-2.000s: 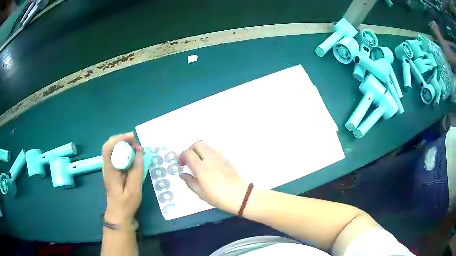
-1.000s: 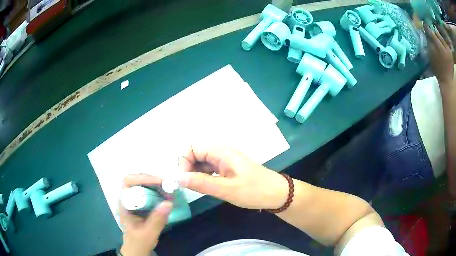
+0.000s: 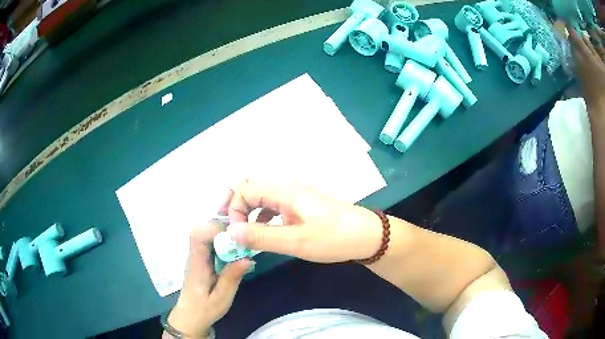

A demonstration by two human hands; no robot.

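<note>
My left hand [image 3: 211,281] is wrapped around a turquoise fan handle. Its pale round end [image 3: 229,246] faces up between thumb and fingers; the rest of the fan is mostly hidden by the hands. My right hand [image 3: 295,222], with a brown bead bracelet, has its thumb and index fingertips at the handle end. Whether a label is between these fingertips cannot be told. The white label sheets [image 3: 265,136] lie stacked on the green bench under and beyond the hands.
Turquoise fans [image 3: 414,79] lie in a pile at the upper right, more beside a clear bubble bag [image 3: 537,33]. A few fans [image 3: 53,255] lie at the left. A paper scrap [image 3: 166,98] lies near the pale edge strip. Another person's arm shows at far right.
Since one second ago, the handle end has come right and up, under my right fingertips, which held a small white disc beside it. Earlier, my right hand was at the grey labels on the sheet.
</note>
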